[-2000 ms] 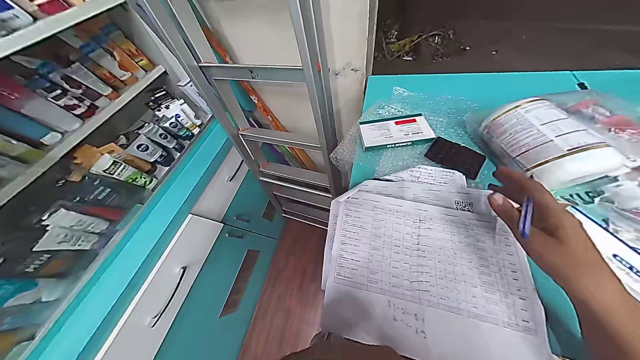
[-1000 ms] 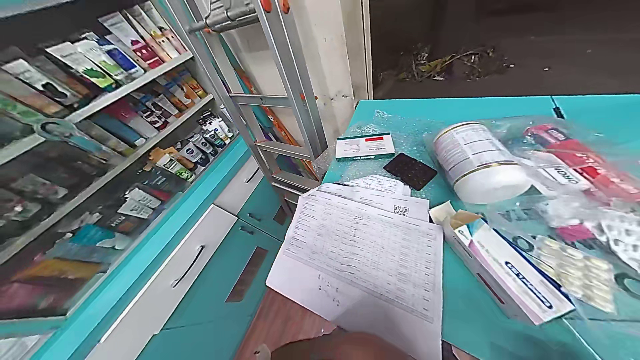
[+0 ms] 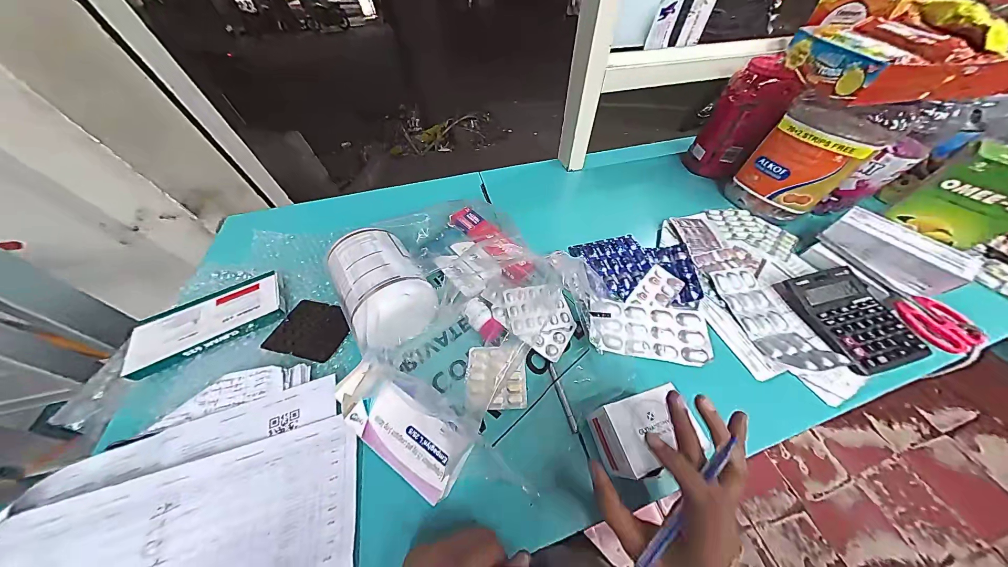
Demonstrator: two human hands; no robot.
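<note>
My right hand [image 3: 693,480] has a blue pen [image 3: 677,512] tucked between its fingers. Its fingertips rest on a small white carton [image 3: 630,433], with the thumb side by the lower left edge. At the bottom edge, only part of my left hand [image 3: 465,549] shows; whether it holds anything is hidden. A white and pink medicine box [image 3: 413,441] lies left of the carton, partly under clear plastic. Printed sheets [image 3: 220,496] with handwriting lie at the lower left. Near the carton are a clear-pocket blister strip [image 3: 498,378] and a silver blister pack [image 3: 654,329].
A white tub [image 3: 382,287] in plastic, a green and white box [image 3: 205,323] and a black square item [image 3: 307,331] lie left on the turquoise counter. At right are a calculator [image 3: 854,319], pink-handled scissors [image 3: 941,324], more blister packs [image 3: 748,315] and a jar [image 3: 803,161].
The view has swung right, bringing the calculator and jars into sight. My right hand, over the papers two seconds ago and out of view one second ago, is now at the white carton.
</note>
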